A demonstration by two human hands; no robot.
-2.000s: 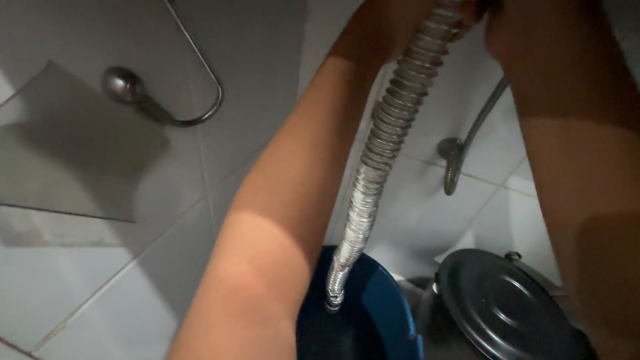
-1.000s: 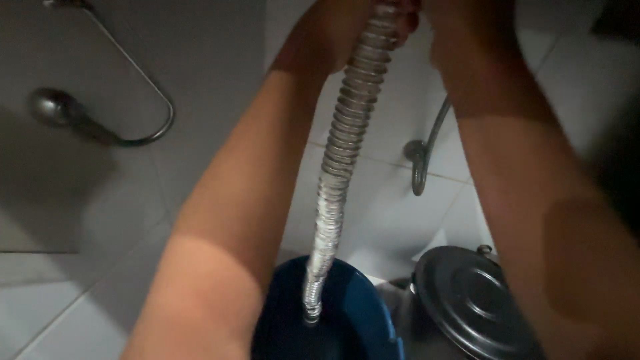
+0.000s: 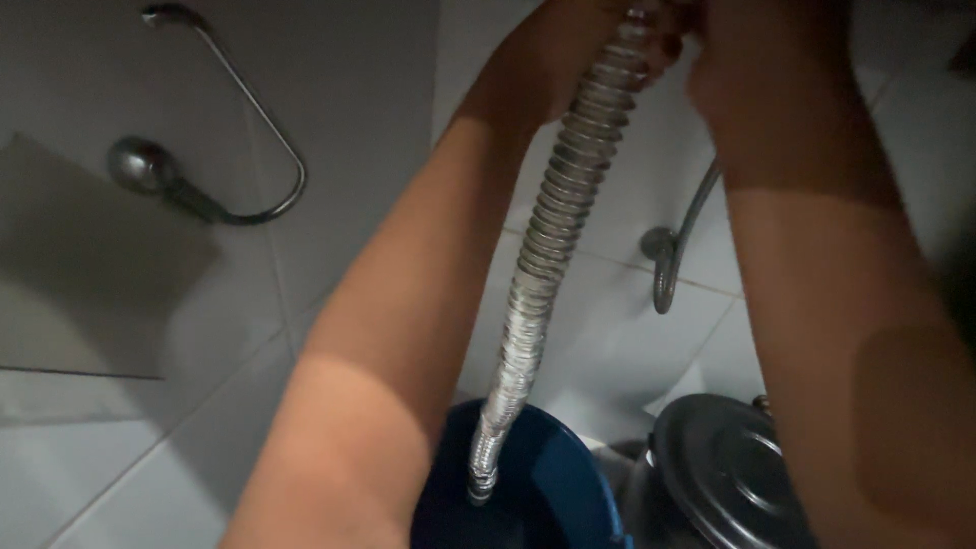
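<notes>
A corrugated, silvery flexible hose [image 3: 560, 206] hangs down from the top of the view, its lower end inside a blue bucket [image 3: 583, 465]. Beside the hose's upper end is my left hand [image 3: 560, 57], with fingertips showing just past the hose; the grip itself is dark and partly cut off. My right hand [image 3: 717, 46] is raised close by at the top edge, in shadow, and its fingers are hidden, so what it touches cannot be told.
On the left tiled wall is a metal shower head [image 3: 145, 165] with a curved metal pipe [image 3: 263, 114]. A thin flexible hose [image 3: 686, 221] bends at a wall fitting on the back wall. To the bucket's right stands a dark container with a round lid [image 3: 732, 465].
The view has shifted. Both arms stay raised at the upper end of the hose, and its lower end stays in the bucket.
</notes>
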